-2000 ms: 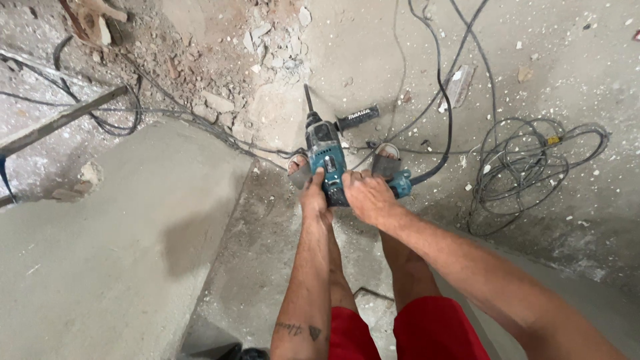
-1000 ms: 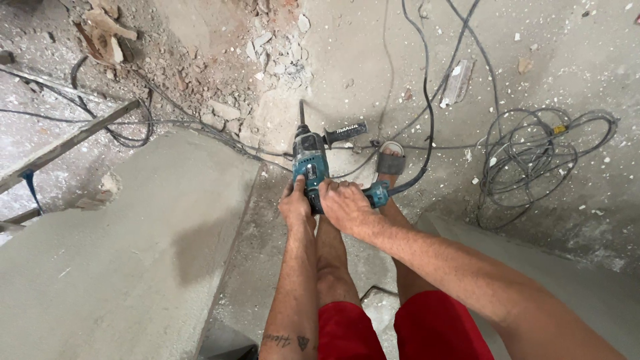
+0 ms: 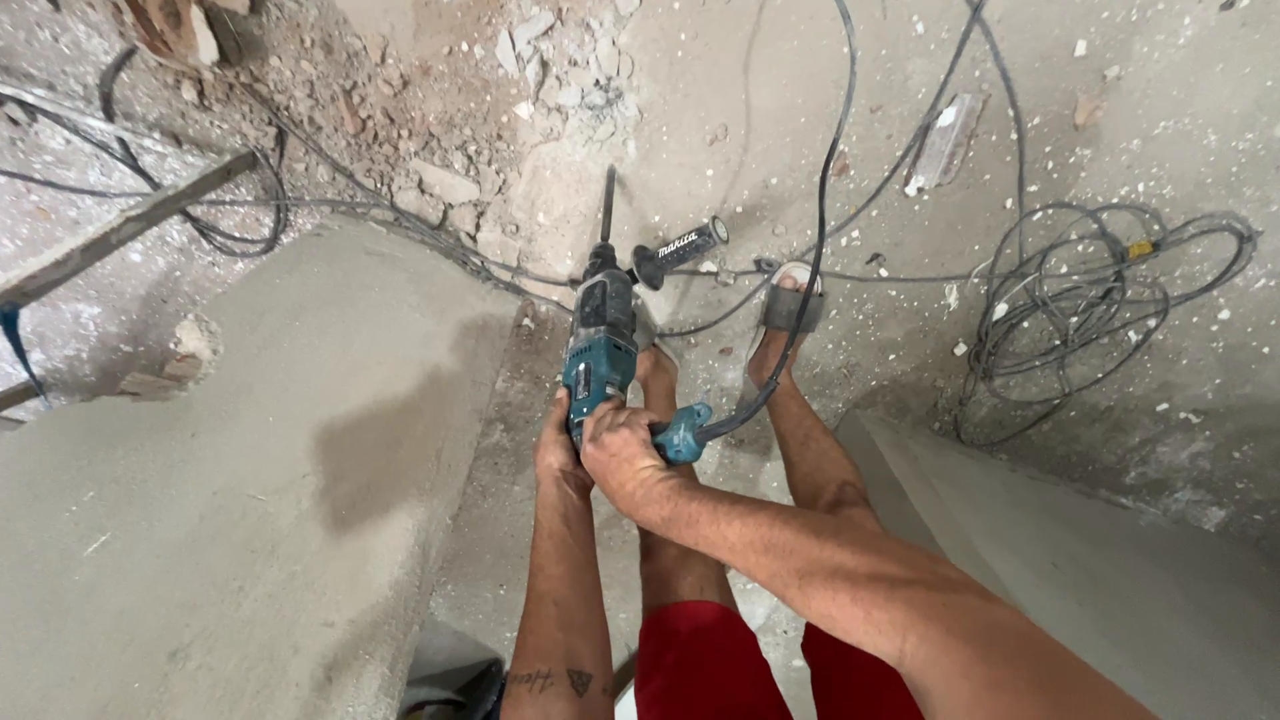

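A teal and black Makita rotary hammer drill [image 3: 603,330] is held in both hands at the middle of the view, its bit [image 3: 608,205] pointing up the frame toward the rubble. My left hand [image 3: 560,445] grips the rear left side of its body. My right hand [image 3: 628,448] is wrapped around the rear handle, where the black power cord [image 3: 825,190] leaves the tool. A black side handle [image 3: 685,250] sticks out to the right with no hand on it. Whether the bit tip touches the floor I cannot tell.
Broken masonry [image 3: 440,190] lies at the upper left. A plastered wall edge [image 3: 400,370] stands at left, another [image 3: 1000,500] at lower right. Coiled cable [image 3: 1080,300] lies at right, and loose cables cross the floor near my sandalled feet [image 3: 790,300]. A long bar [image 3: 130,225] is at far left.
One foot, seen right of the drill in both earlier frames, remains there. Both hands have kept their grip on the drill, whose bit has turned from slanting left to nearly straight up the view.
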